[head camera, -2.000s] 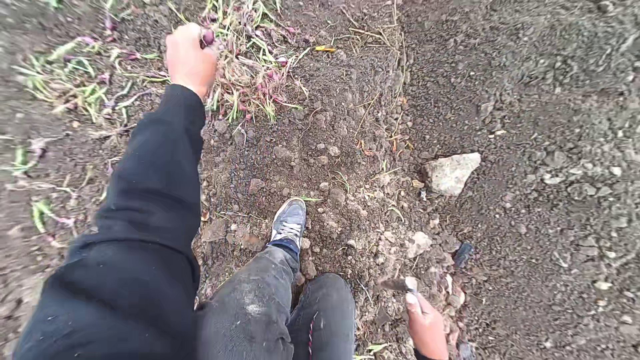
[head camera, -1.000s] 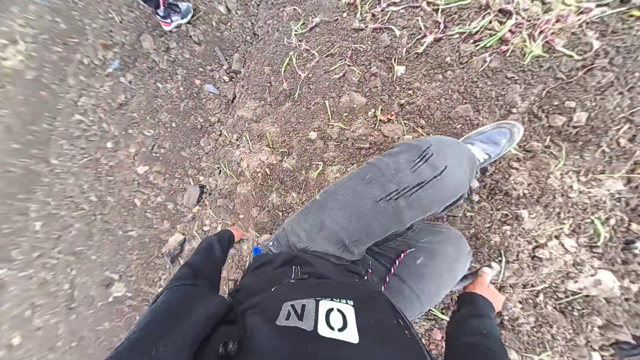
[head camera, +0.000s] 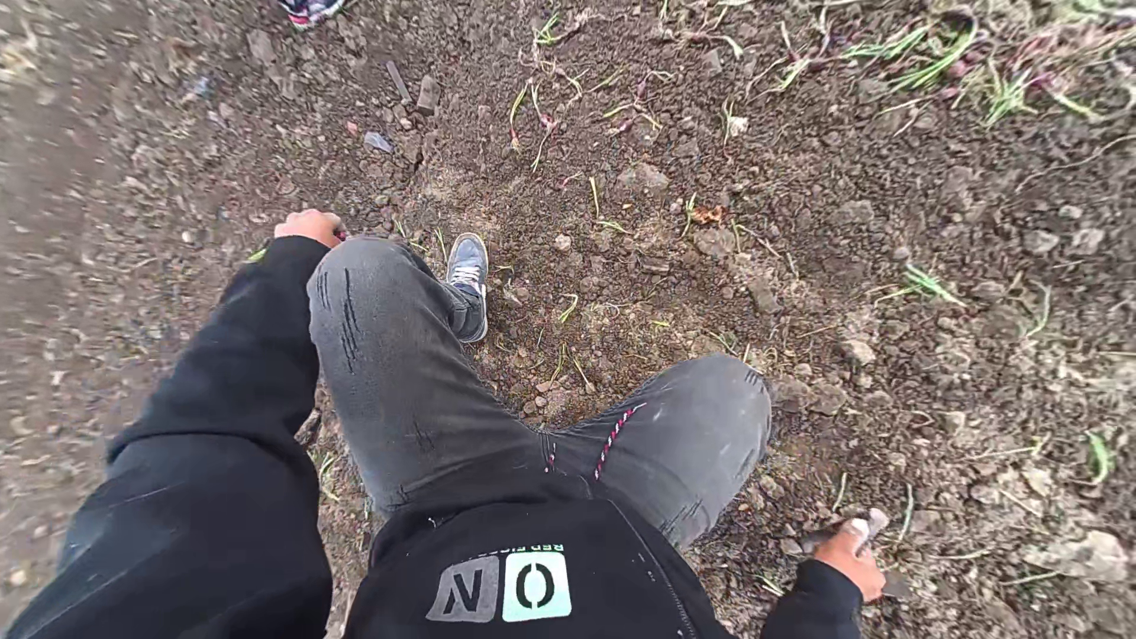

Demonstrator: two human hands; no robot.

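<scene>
Beside the knee of the grey jeans is my left hand (head camera: 311, 227), its fingers curled; a bit of dark red shows at the fingertips, and a green shoot pokes out behind the wrist. What it holds is too small to name surely. My right hand (head camera: 850, 557) is low on the right, closed around a small tool (head camera: 821, 536) with a dark metal part, close to the soil. Uprooted red onions with green tops (head camera: 963, 67) lie in a heap at the upper right. Thinner onion plants (head camera: 546, 122) are scattered on the ground at the top middle.
Cloddy brown soil surrounds my legs. My grey shoe (head camera: 468, 266) stands between the hands. Another person's shoe (head camera: 311, 9) shows at the top left edge. Stones (head camera: 428, 94) lie near it, and a pale rock (head camera: 1083, 556) sits at the lower right.
The view has swung round strongly. Two seconds ago my left hand was at the onion heap with a red bulb; now it is beside my knee, away from the heap. My legs have shifted.
</scene>
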